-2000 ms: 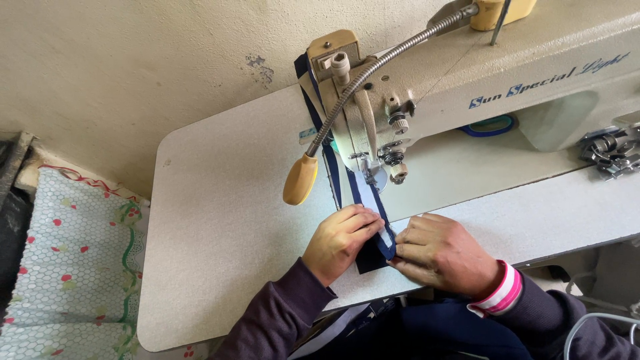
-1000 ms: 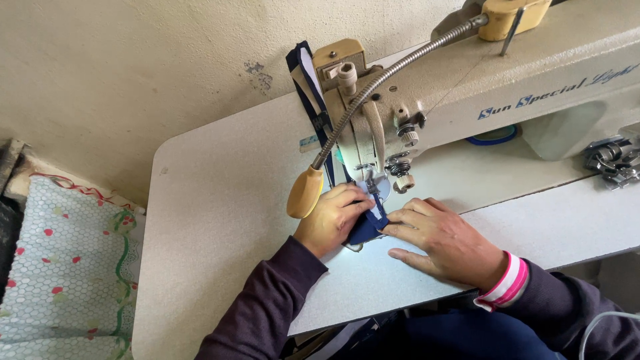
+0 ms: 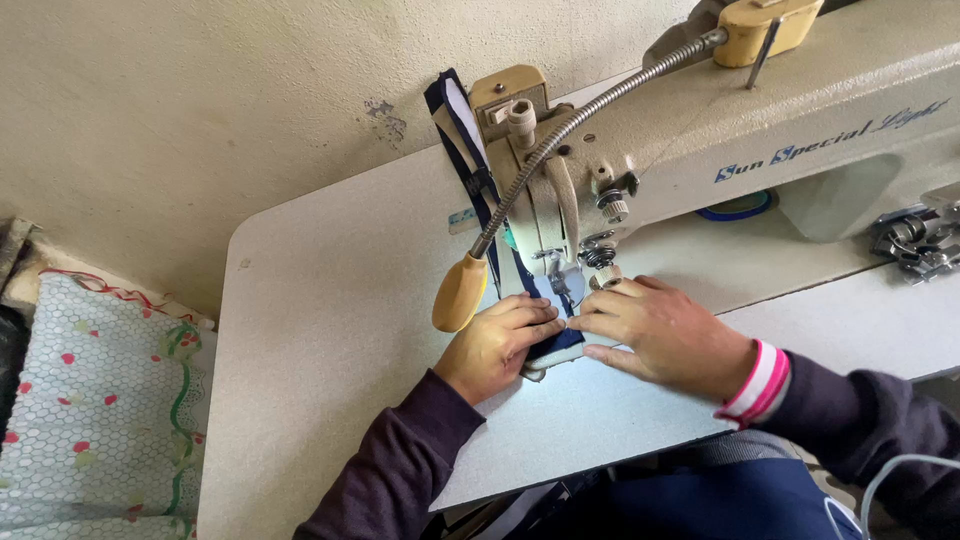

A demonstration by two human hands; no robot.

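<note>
A navy fabric strip with a white layer (image 3: 561, 341) lies at the needle area of a beige Sun Special sewing machine (image 3: 675, 142). My left hand (image 3: 504, 341) rests flat on the strip, just left of the presser foot (image 3: 562, 283), fingers pointing right. My right hand (image 3: 652, 330) touches the strip's right edge with its fingertips, thumb apart from the fingers. Neither hand is closed around the cloth. Behind the machine head, more of the navy and white strip (image 3: 469, 139) stands up near the wall.
A yellow-headed gooseneck lamp (image 3: 460, 292) hangs over the table (image 3: 337, 300) left of the needle. A blue-rimmed round object (image 3: 739, 206) lies under the machine arm. At the right is a metal bobbin winder (image 3: 911, 236). Patterned cloth (image 3: 97, 405) hangs at the left, beside the wall.
The navy strip has moved away from me under the presser foot; less of it shows on my side and more stands up behind the machine head. Both hands stay beside the needle.
</note>
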